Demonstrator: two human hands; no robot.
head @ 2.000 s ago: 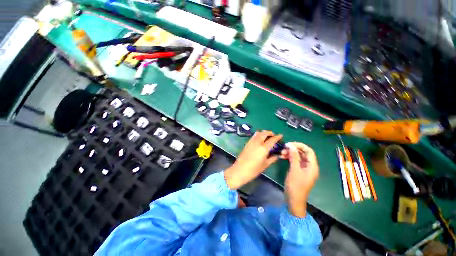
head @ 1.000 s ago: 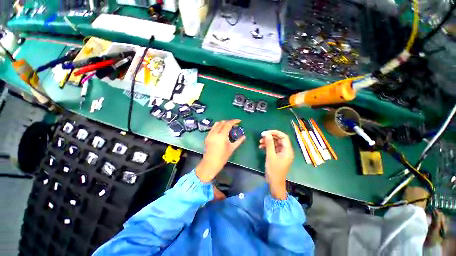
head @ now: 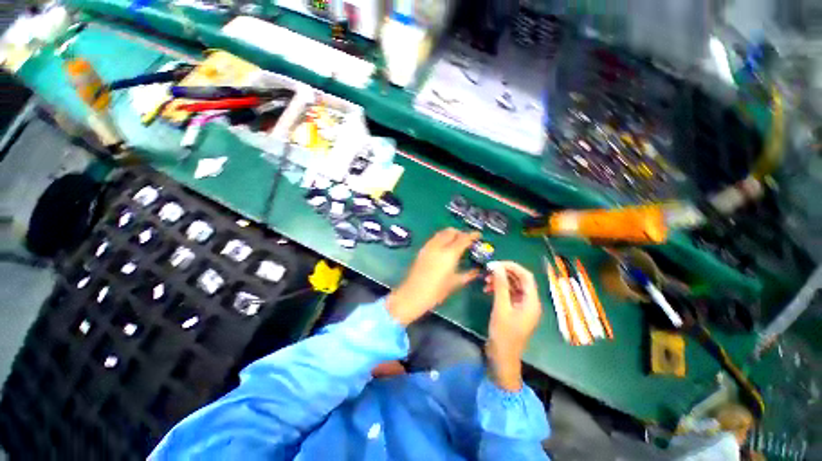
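My left hand (head: 439, 275) holds a small dark watch module (head: 482, 252) in its fingertips above the bench's front part. A bright yellowish patch shows on the module's face. My right hand (head: 514, 306) is just right of it, with thumb and index finger pinched together near the module. A small white bit shows at those fingertips; I cannot tell what it is. A loose cluster of dark square units (head: 360, 221) lies behind and left of my hands. Dark-grey cases (head: 478, 214) stand in a row behind the module.
A black component tray (head: 162, 315) is at the left. A white parts box (head: 315, 126) and red-handled pliers (head: 216, 103) are at the back left. An orange screwdriver (head: 613, 223), thin strips (head: 577, 302), a round pot (head: 626, 275) and a yellow sponge (head: 668, 352) are at the right.
The view has shifted. Since one second ago, the module has turned in my left hand and now shows a bright patch. My right fingertips have come closer to it.
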